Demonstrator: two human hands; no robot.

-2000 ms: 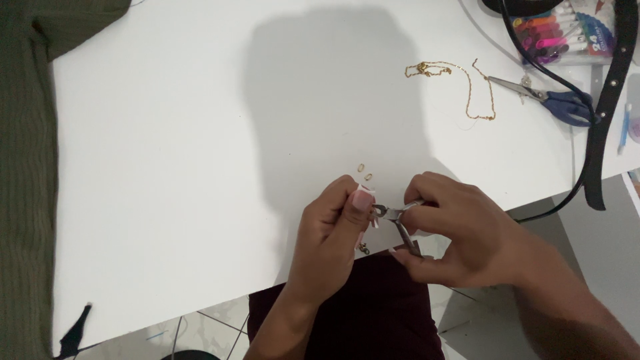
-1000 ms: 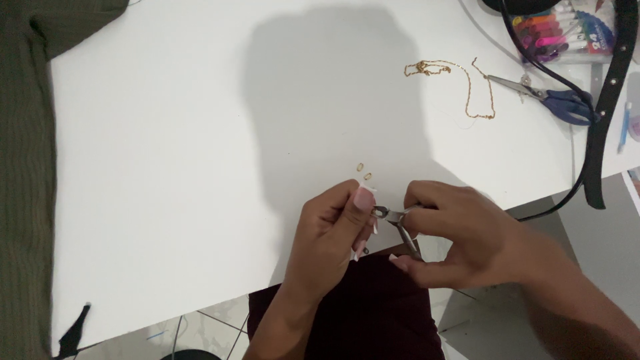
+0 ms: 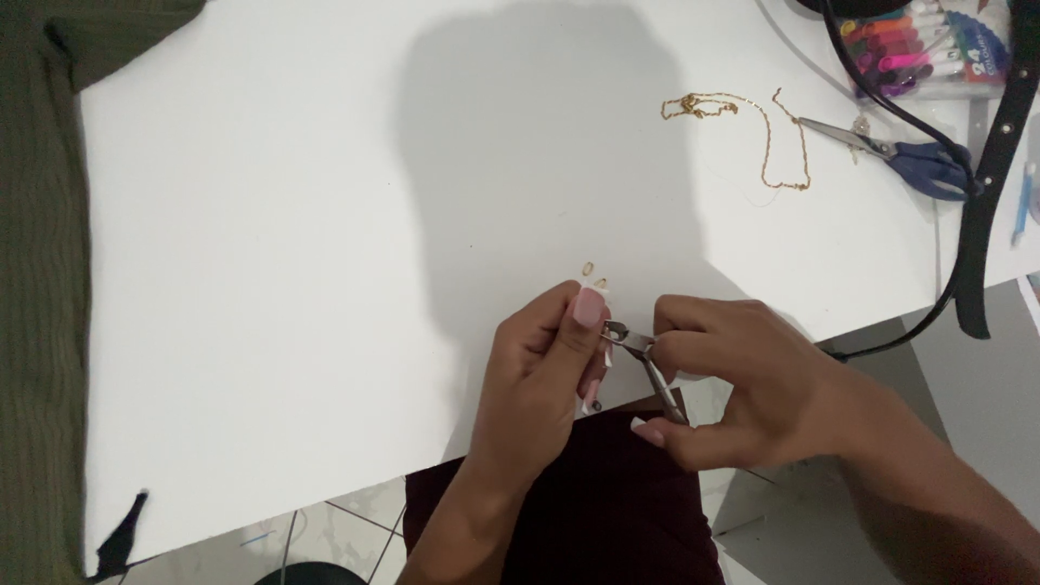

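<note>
My left hand [image 3: 540, 374] is closed near the front edge of the white table, thumb over the fingers, pinching something small that the fingers mostly hide. Small metal pliers [image 3: 662, 386] are in my right hand [image 3: 747, 374], their jaws touching or very near my left fingertips. A small dark round piece [image 3: 596, 405] shows beside my lower left fingertips. Just beyond my left thumb lie two small gold-coloured links [image 3: 588, 269]. A gold-coloured chain [image 3: 768, 146] lies loosely bent farther back on the right.
Scissors with blue handles [image 3: 926, 166] rest by the chain, their tip touching it. A black belt [image 3: 995, 154], a black cable [image 3: 926, 325] and a bag of coloured markers [image 3: 918, 53] occupy the right side. Green ribbed fabric [image 3: 45, 325] covers the left edge; a black strip [image 3: 122, 532] lies at the front left corner.
</note>
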